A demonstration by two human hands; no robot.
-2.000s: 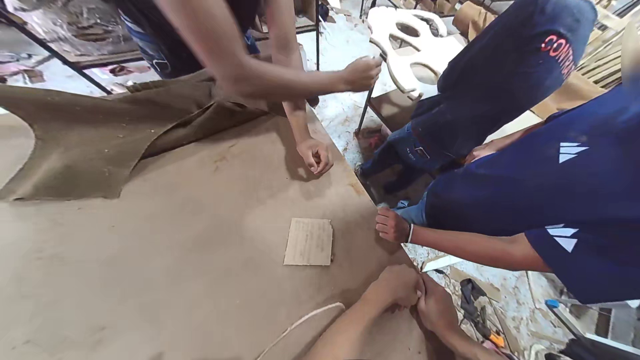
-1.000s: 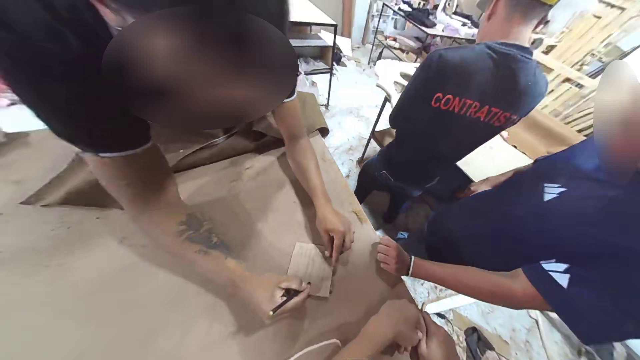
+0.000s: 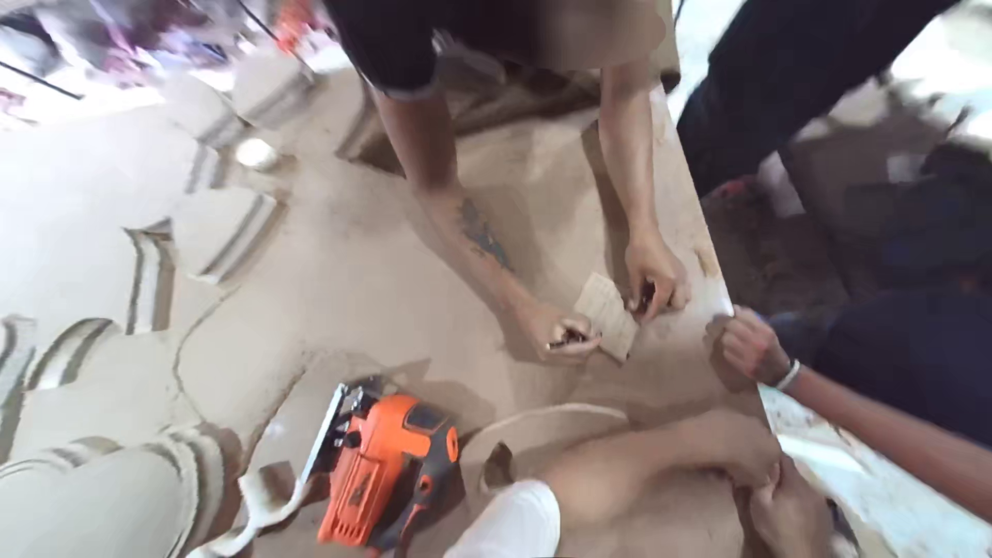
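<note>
My left hand (image 3: pixel 744 453) and my right hand (image 3: pixel 794 508) meet at the table's right edge, low in the view. They touch each other; blur hides whether anything is between the fingers. Above them, another person holds a dark pen or pencil (image 3: pixel 559 343) at a small flat piece with writing on it (image 3: pixel 608 314), and steadies it with the other hand. Left of my forearm, an orange and black jigsaw (image 3: pixel 387 465) lies on its side on the brown table surface (image 3: pixel 364 271).
A third person's hand (image 3: pixel 752 345) rests on the table's right edge. Curved cut pieces (image 3: pixel 101 496) lie at the lower left, with more cut pieces (image 3: pixel 217 225) at the upper left. Dark cloth (image 3: pixel 527 101) is bunched at the far side.
The other person's hands have come to the small piece, which lay untouched two seconds ago. My hands stay together at the edge. The view has swung left, bringing in the jigsaw and cut pieces.
</note>
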